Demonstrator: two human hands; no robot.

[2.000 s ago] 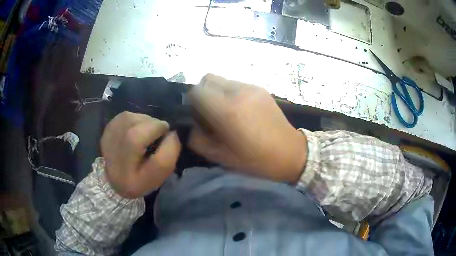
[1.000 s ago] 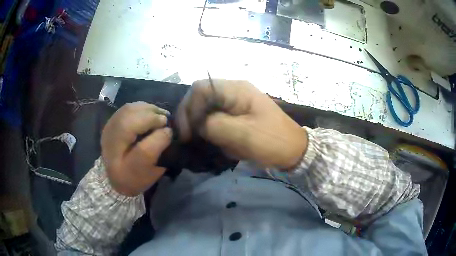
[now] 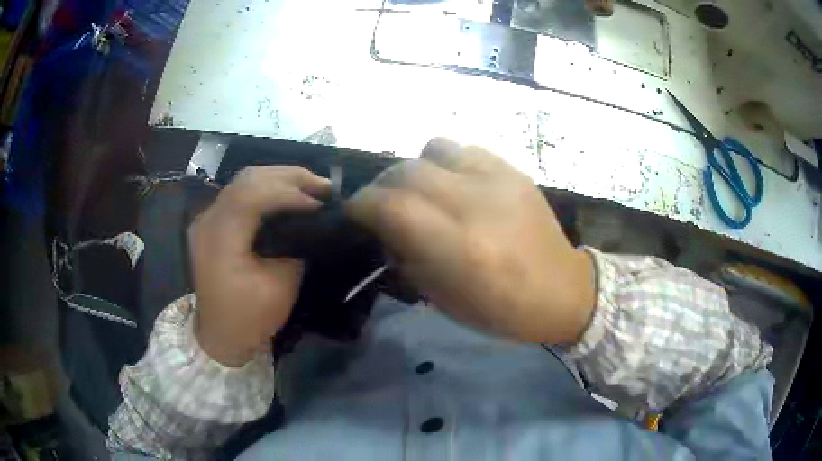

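A dark, limp fabric piece (image 3: 329, 257) is held folded between both hands in front of the table's front edge. My left hand (image 3: 248, 261) grips its left side, with the fingers curled over it. My right hand (image 3: 482, 239) is blurred and closed at the fabric's right side. A slim pale shaft (image 3: 366, 283), which looks like the hand tool, sticks out below the right fingers over the fabric; its other end is hidden by the hand. A small pale strip (image 3: 336, 183) shows upright between the hands.
The white machine table (image 3: 261, 85) lies ahead, with metal plates (image 3: 496, 49) at its top. Blue-handled scissors (image 3: 732, 185) lie at its right. The machine head (image 3: 784, 45) is at the upper right. Pale cord loops (image 3: 95, 302) hang at the left. A yellow-rimmed tray (image 3: 766, 281) is under the table.
The fabric now shows more between the hands. My right hand has moved a little right and turned; the tool's thin point no longer shows above it, and a pale shaft shows below.
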